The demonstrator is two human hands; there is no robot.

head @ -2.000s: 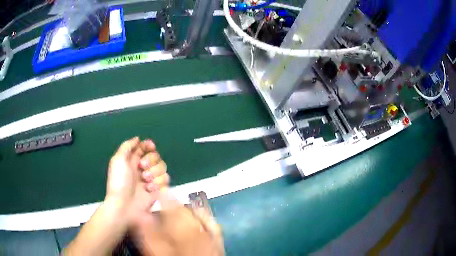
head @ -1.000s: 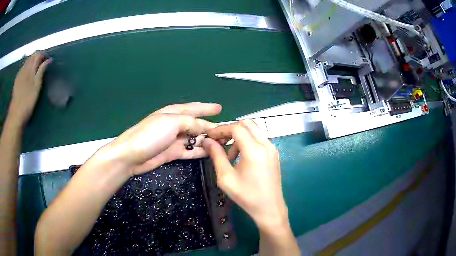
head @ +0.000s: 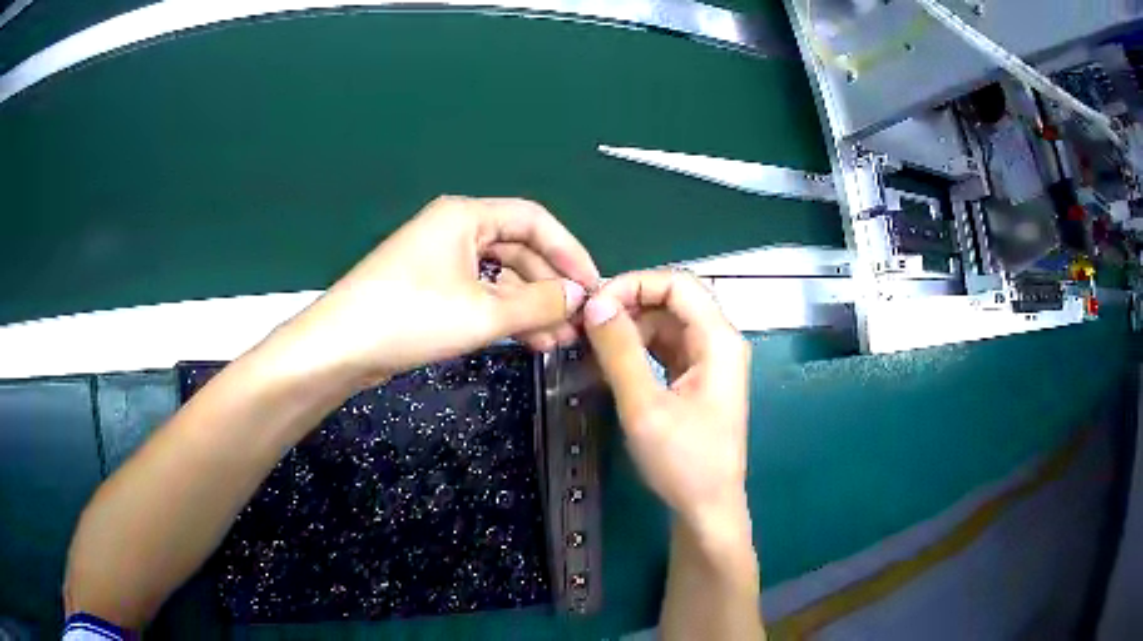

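My left hand (head: pixel 458 282) holds a few small components (head: pixel 489 269) in its curled palm. Its thumb and index fingertips meet the fingertips of my right hand (head: pixel 671 388) above the fixture strip. A tiny part seems pinched between the fingertips, mostly hidden. The black parts tray (head: pixel 389 501), covered with glittering specks, lies below my left forearm. The fixture strip (head: pixel 577 495) lies along the tray's right edge, with a row of several seats holding shiny bits. Its far end is partly covered by my hands.
The benchtop machine (head: pixel 921 150) stands at the right, with its loading slot (head: pixel 921 225) near the front and a white base plate (head: pixel 965 323). White rails (head: pixel 163 328) run across the green surface. A yellow line (head: pixel 928 538) crosses the grey floor at lower right.
The view has shifted. My left hand has curled over the components, and its fingertips now meet my right fingertips. The other person's arm at the left has gone out of view.
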